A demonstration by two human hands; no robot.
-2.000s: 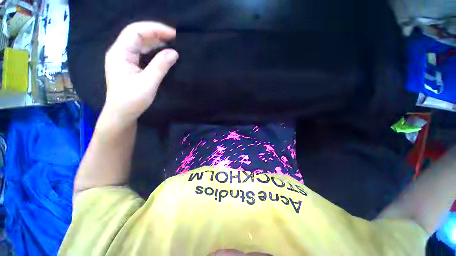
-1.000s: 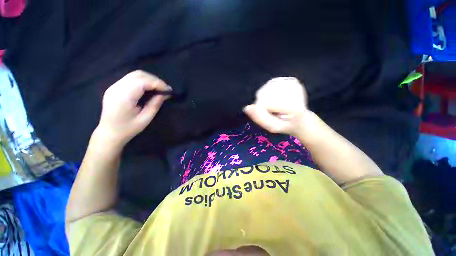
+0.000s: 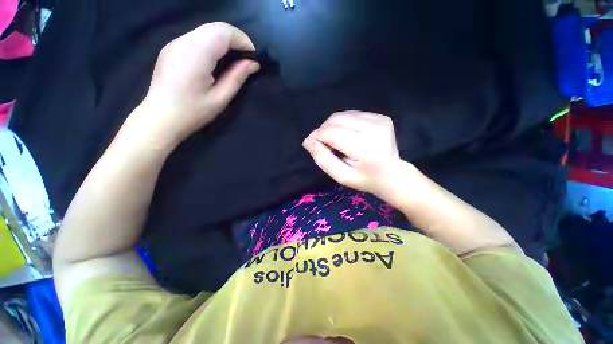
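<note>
Black fabric spreads over the work area and my lap. My left hand is at the upper left; dark cloth shows between its thumb and forefinger tips, which pinch it. My right hand is nearer my body, right of centre, with thumb and fingertips closed together at the cloth; the bit of cloth between them is hard to make out. Small shiny metal parts show at the top edge in a pale light spot. The rest of the machine is not in view.
Pink-edged cut pieces lie at the upper left edge. A worn, patchy table end is at left, with blue cloth below. A blue basket and a red stool or crate stand at right.
My right hand came in from the right edge to the cloth, then shifted slightly left. My left hand dropped, then moved forward and right. The view shifted, bringing pink pieces and metal parts in.
</note>
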